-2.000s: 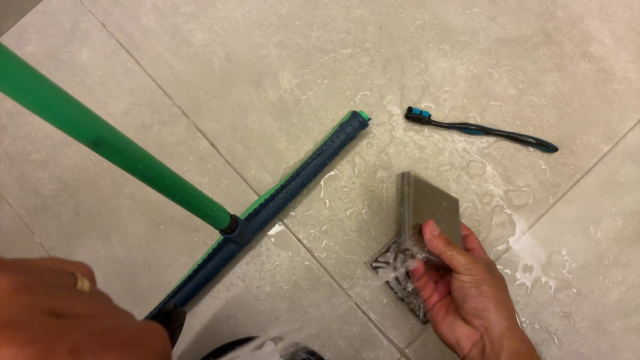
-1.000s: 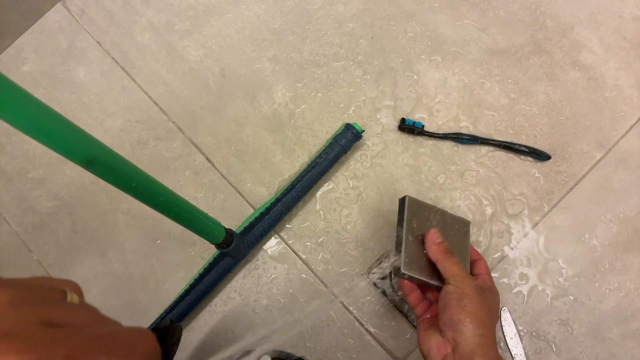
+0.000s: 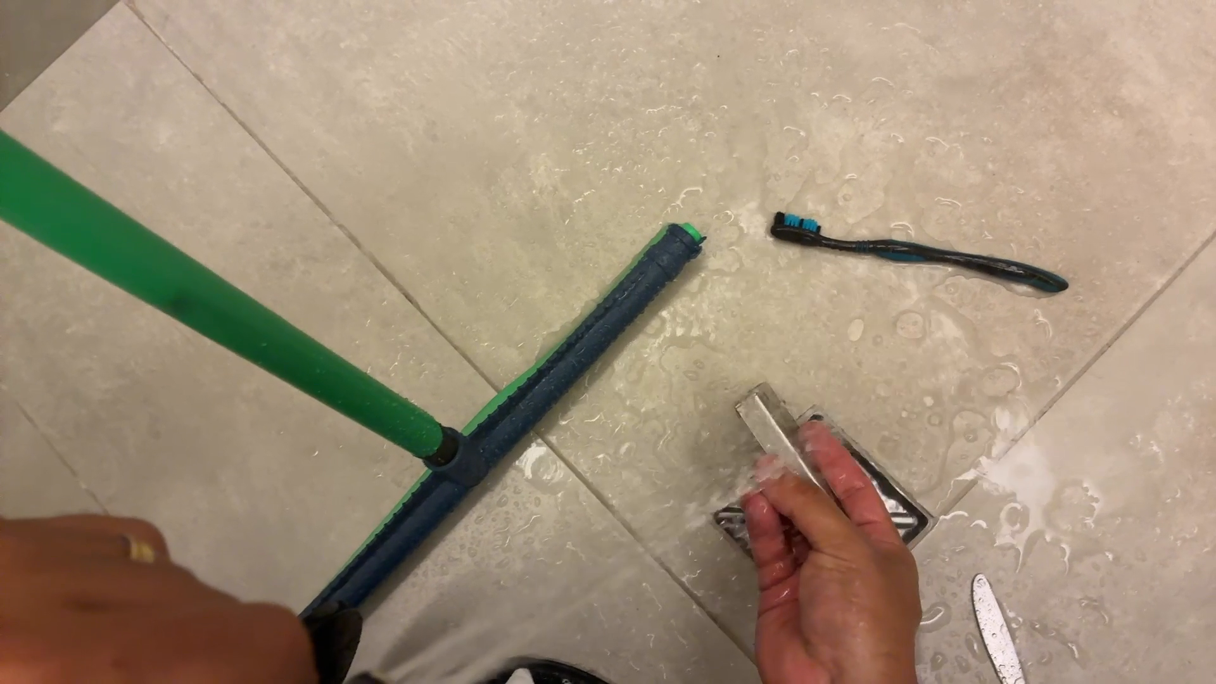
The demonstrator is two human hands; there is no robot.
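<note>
My right hand pinches a square metal drain cover, turned nearly edge-on, above the square floor drain. Water sprays across the cover and fingers from the lower left. At the lower left is my left hand, with a ring on one finger; its fingertips and whatever it holds are hidden, though a black part shows beside it. A black and blue toothbrush lies on the wet tiles, above and to the right of the drain.
A floor squeegee with a blue head and a green pole spans the left and middle. Near the lower right lies a slim light-coloured handle or blade. The rim of a round black object shows at the bottom edge. Water covers the floor tiles.
My right hand has turned the drain cover from face-up to nearly edge-on, and more of the drain shows. The slim light piece, absent from the oldest frame, is in view.
</note>
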